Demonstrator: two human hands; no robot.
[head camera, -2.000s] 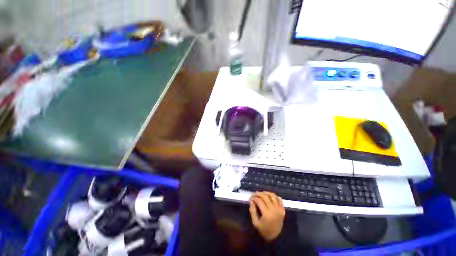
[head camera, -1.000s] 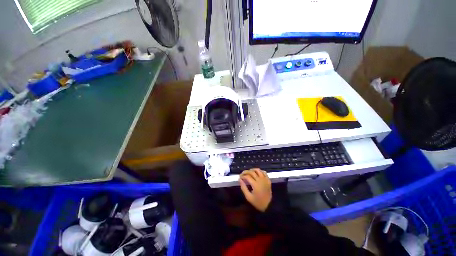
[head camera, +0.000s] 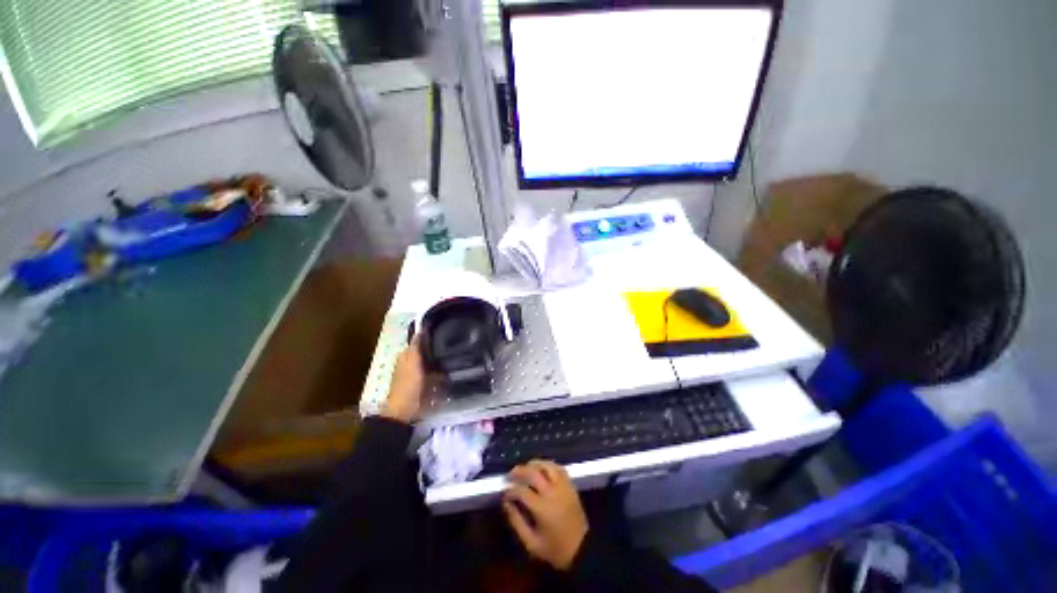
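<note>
A white security camera with a black ball-like lens part (head camera: 461, 336) rests on the perforated work plate (head camera: 537, 361) at the left of the white machine top. My left hand (head camera: 406, 380) is at the left side of the camera, its fingers against or beside the housing; part of the fingers is hidden, so a grip cannot be told. My right hand (head camera: 547, 510) rests on the front edge of the keyboard tray (head camera: 626, 465), fingers slightly bent, holding nothing visible. The black keyboard (head camera: 614, 431) lies just behind it.
A mouse (head camera: 700, 307) lies on a yellow-and-black pad. White papers (head camera: 545, 250) and a bottle (head camera: 434, 220) stand by the metal column (head camera: 478, 139). The monitor (head camera: 641, 93) is lit behind. A green table (head camera: 139, 359) is left, a black fan (head camera: 927, 285) right, blue crates (head camera: 800, 521) below.
My left hand has come into view and moved up to the camera's left side. My right hand stays at the tray's front edge. The view has tilted up, showing more monitor and window.
</note>
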